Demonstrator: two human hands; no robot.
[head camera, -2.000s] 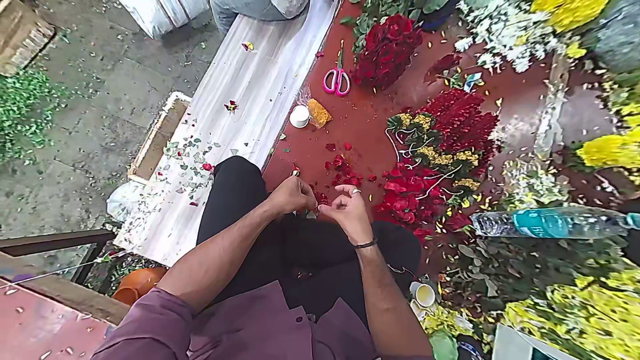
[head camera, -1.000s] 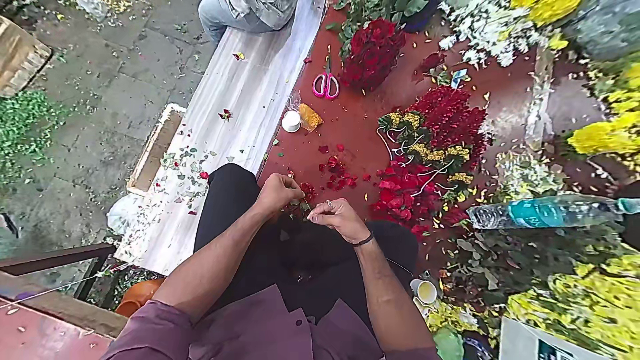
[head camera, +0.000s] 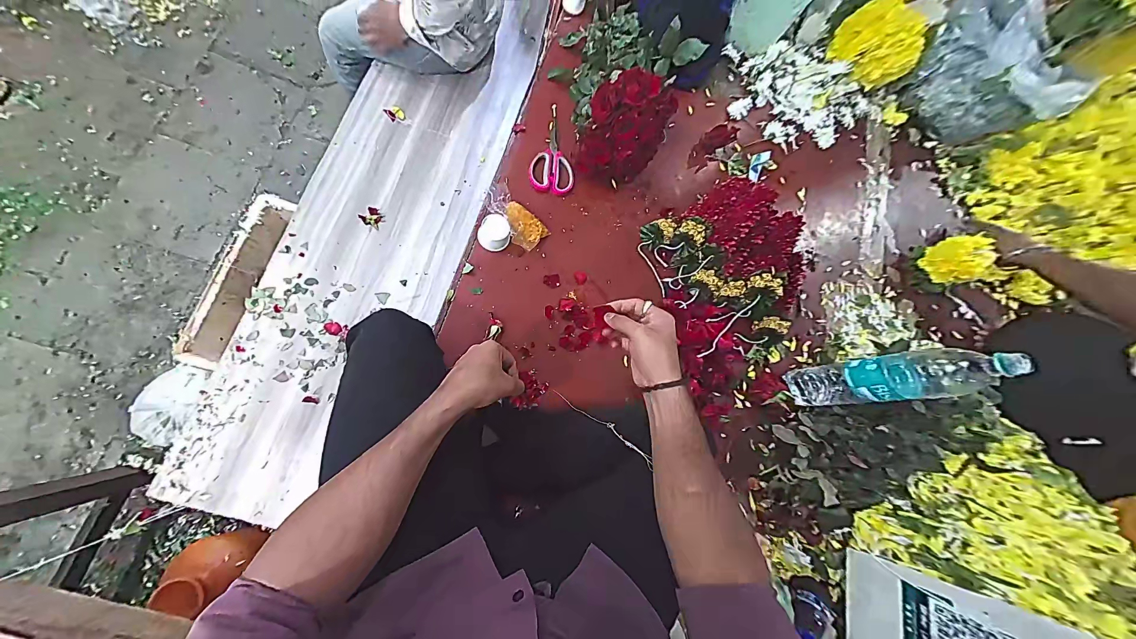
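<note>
Above my lap, my left hand (head camera: 484, 373) is closed on a small flower piece with a pale green end showing above the fingers. My right hand (head camera: 643, 342) pinches red petals over the red surface, beside scattered rose petals (head camera: 577, 327). A thin thread (head camera: 590, 415) runs slack between the two hands. Right of my right hand lie bundled garlands (head camera: 728, 284) with yellow flowers and white strings, against a heap of red petals (head camera: 750, 217). Farther up are pink-handled scissors (head camera: 552, 171), a white spool or cap (head camera: 494, 232) and an orange packet (head camera: 527, 226).
A bunch of red roses (head camera: 626, 124) lies beyond the scissors. At right are a water bottle (head camera: 905, 376), yellow flowers (head camera: 967, 524) and another person's arm (head camera: 1056, 266). Someone sits on the white board (head camera: 399, 169) at upper left. An orange pot (head camera: 209, 568) stands at lower left.
My hands have moved apart. My right hand has gone up and right to the loose petals, and the thread now shows below it. Another person's arm has come into view at right.
</note>
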